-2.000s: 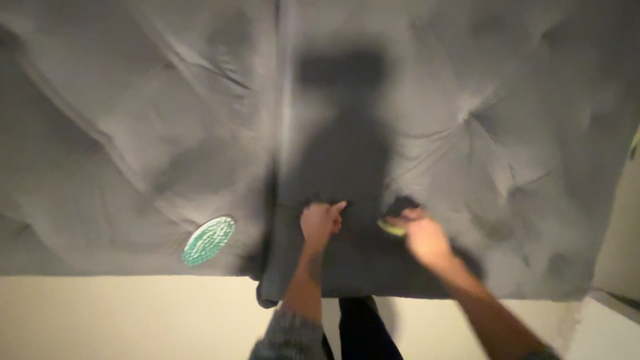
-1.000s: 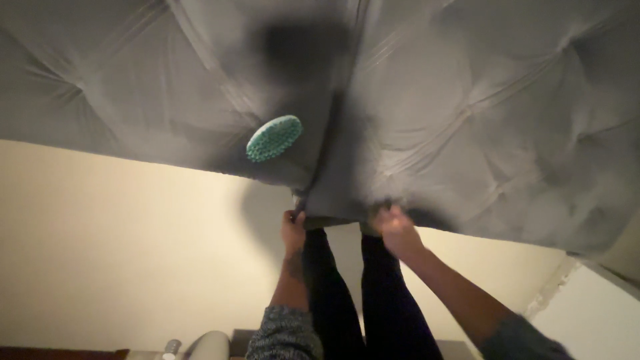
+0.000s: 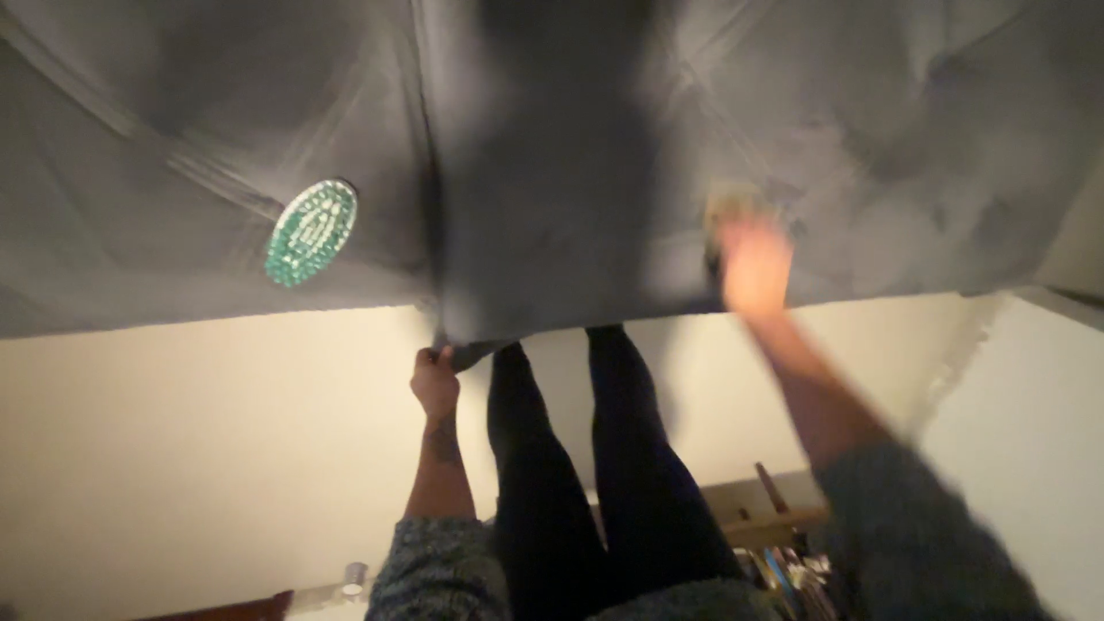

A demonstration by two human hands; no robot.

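Grey tufted upholstery (image 3: 552, 216), with a vertical seam left of centre, spans the upper view. My left hand (image 3: 435, 379) grips a loose fold of the grey fabric (image 3: 479, 352) at the lower edge, near that seam. On the right, my right hand (image 3: 752, 259) is blurred against the upholstery, its fingers around a partly hidden yellowish-green object (image 3: 729, 203), perhaps a brush. An oval green brush (image 3: 312, 231) lies on the fabric left of the seam, bristles facing me, touched by neither hand.
A cream wall (image 3: 216, 431) borders the upholstery's lower edge. My dark-clad legs (image 3: 552, 483) extend below its middle. At the bottom right is a wooden shelf (image 3: 776, 526) with assorted items under it; a small cylindrical object (image 3: 354, 578) stands at the bottom left. A white surface (image 3: 1026, 423) is at the right.
My right hand has moved from the upholstery's lower edge up onto its face. My left hand stays at the loose edge fabric it held one second ago. The view has shifted.
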